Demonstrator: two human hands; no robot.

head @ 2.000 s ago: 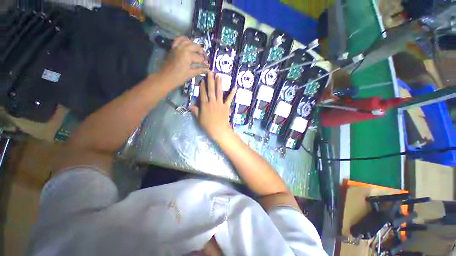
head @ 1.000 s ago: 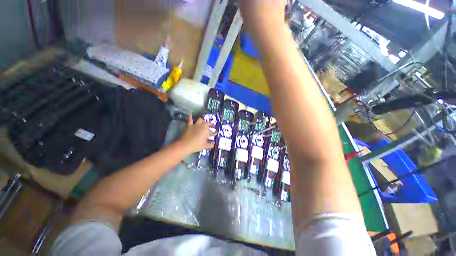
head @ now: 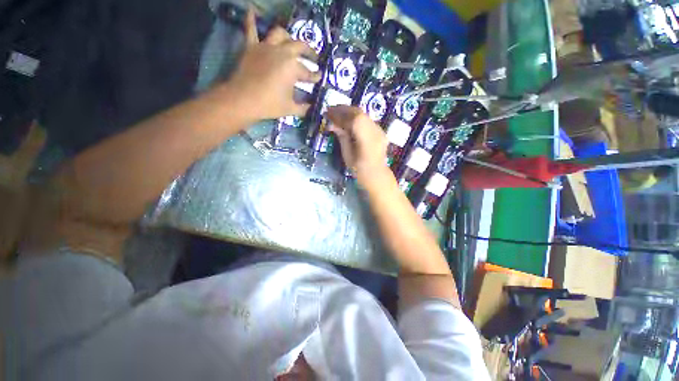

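Several long black housings (head: 426, 50) lie side by side with their open backs up. Each shows a green circuit board (head: 356, 27), a round silver-white disc (head: 345, 72) and a white rectangle (head: 397, 134). My left hand (head: 277, 74) lies over the leftmost housing below its disc, fingers bent; a small pale piece shows by its fingertips. My right hand (head: 359, 138) is at the second housing, fingertips bunched at the lower edge of its white rectangle. Whether it pinches anything is hidden.
Film-covered bench (head: 275, 201) lies in front. Small silver metal bits (head: 279, 151) lie at the housings' near ends. A red bottle (head: 506, 173) and green belt (head: 521, 223) are at right. Black handle assemblies (head: 537, 298) lie on cardboard at lower right. A dark pile (head: 112, 67) is at left.
My right arm, raised across the view a second ago, is down with its hand at the second housing. My left hand stays by the leftmost housing. The view has tilted down.
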